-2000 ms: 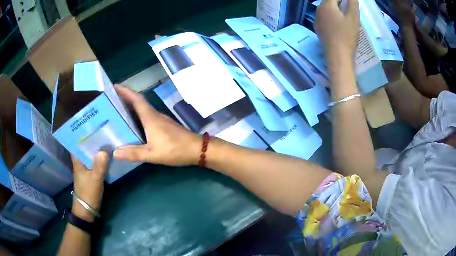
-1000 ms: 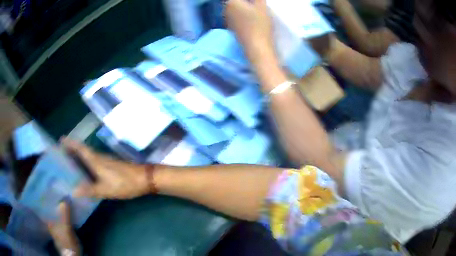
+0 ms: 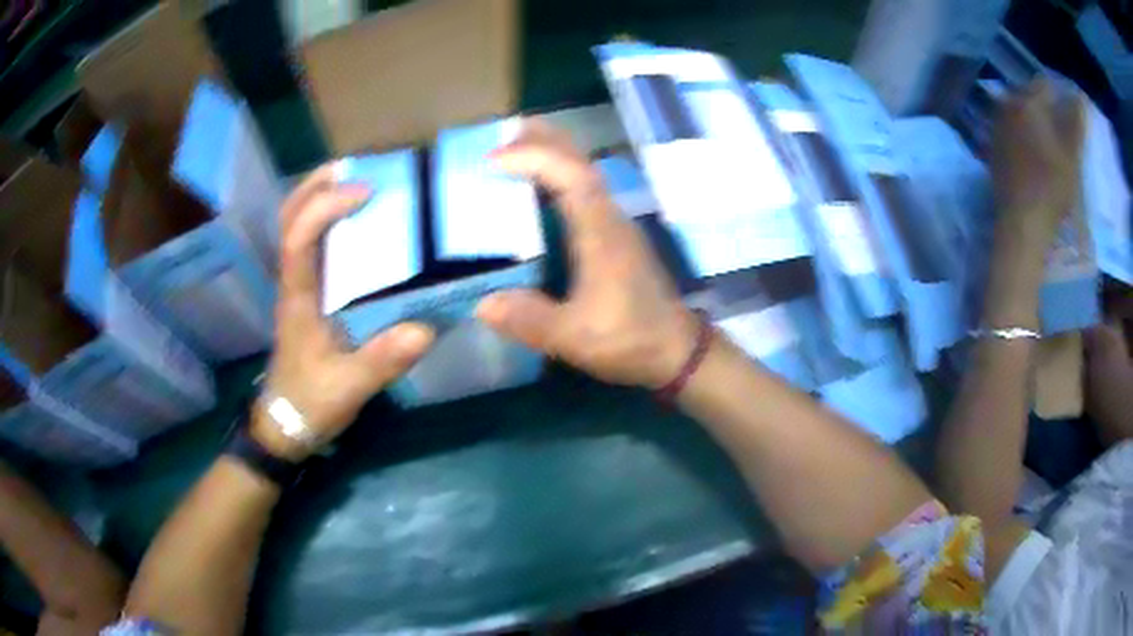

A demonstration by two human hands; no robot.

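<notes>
An erected humidifier carton (image 3: 466, 360) stands in front of me, between my hands. Its two side flaps (image 3: 487, 199) are folded inward over the opening, with a dark gap between them. Its brown top lid flap (image 3: 410, 68) stands up at the back. My left hand (image 3: 329, 323) grips the carton's left side, fingers on the left flap and thumb on the front. My right hand (image 3: 609, 273) grips the right side, fingers at the right flap's back corner and thumb on the front. The carton's bottom is hidden. The picture is somewhat blurred.
Several open cartons (image 3: 193, 292) stand in a row on the left. Overlapping flat blanks (image 3: 733, 186) lie on the green table (image 3: 497, 534) to the right. A neighbour's hand (image 3: 1037, 162) holds a carton at the far right. Another person's arm (image 3: 50, 547) shows at the lower left.
The view has swung back left after swinging right. The carton now sits centrally between both hands, and its side flaps, raised before, are folded inward.
</notes>
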